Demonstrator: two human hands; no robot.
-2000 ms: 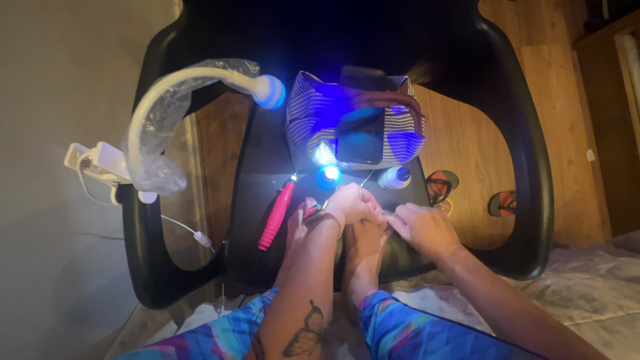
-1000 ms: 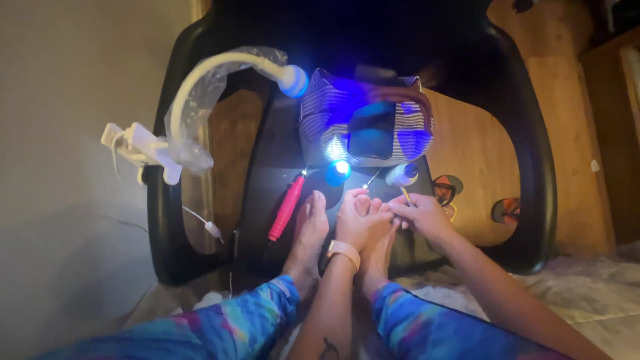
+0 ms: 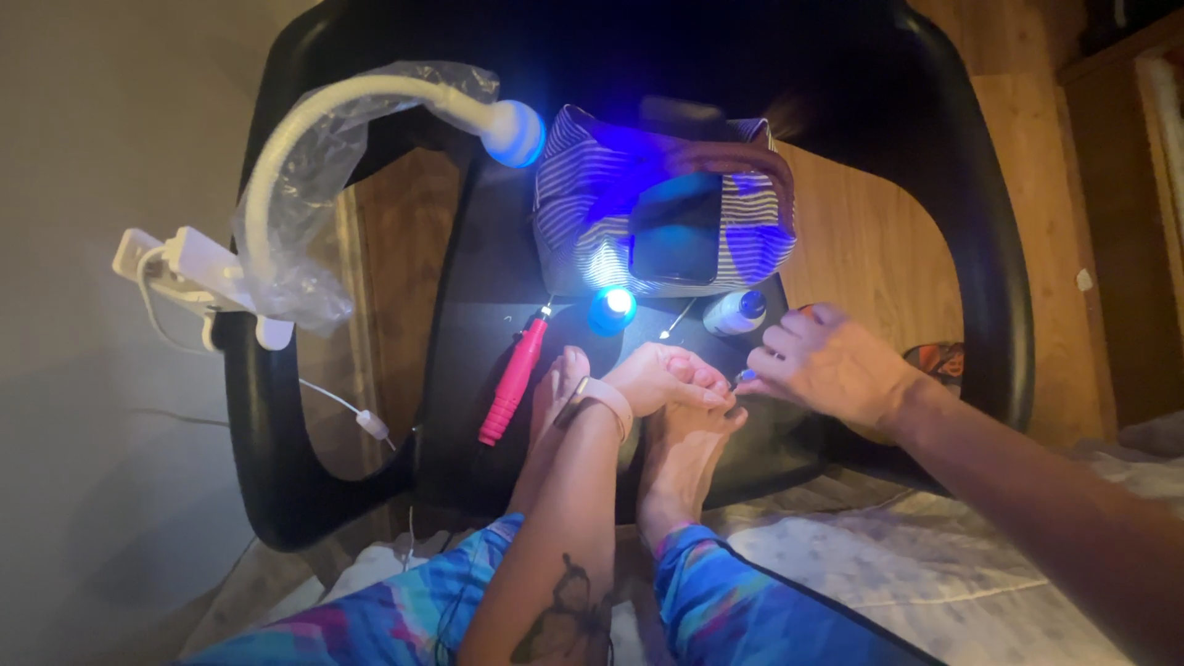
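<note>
My left hand (image 3: 671, 377), with a watch on its wrist, grips the toes of my right foot (image 3: 684, 453). Beside those toes my right hand (image 3: 800, 361) holds a small tool (image 3: 744, 377) with a blue part; an orange part shows near its knuckles, and the fingers hide most of it. My left foot (image 3: 558, 393) rests partly behind my left forearm. A pink pen-shaped electric nail file (image 3: 511, 384) lies left of the feet. Past the toes are a brightly lit blue round object (image 3: 612, 309), a thin metal tool (image 3: 678, 319) and a white bottle with a dark blue cap (image 3: 735, 313).
A striped bag (image 3: 583, 203) with brown handles stands behind, a smartphone (image 3: 677, 227) against its front. At left a gooseneck lamp (image 3: 277, 166) in clear plastic is clamped to the arm of the black chair (image 3: 1004, 277). A cable with an inline switch (image 3: 372, 425) hangs below. Sandals (image 3: 936, 361) lie on the floor.
A second ago my right hand held a thin light-coloured stick at the toes; now it holds the tool with blue and orange parts. My left hand stays at the toes.
</note>
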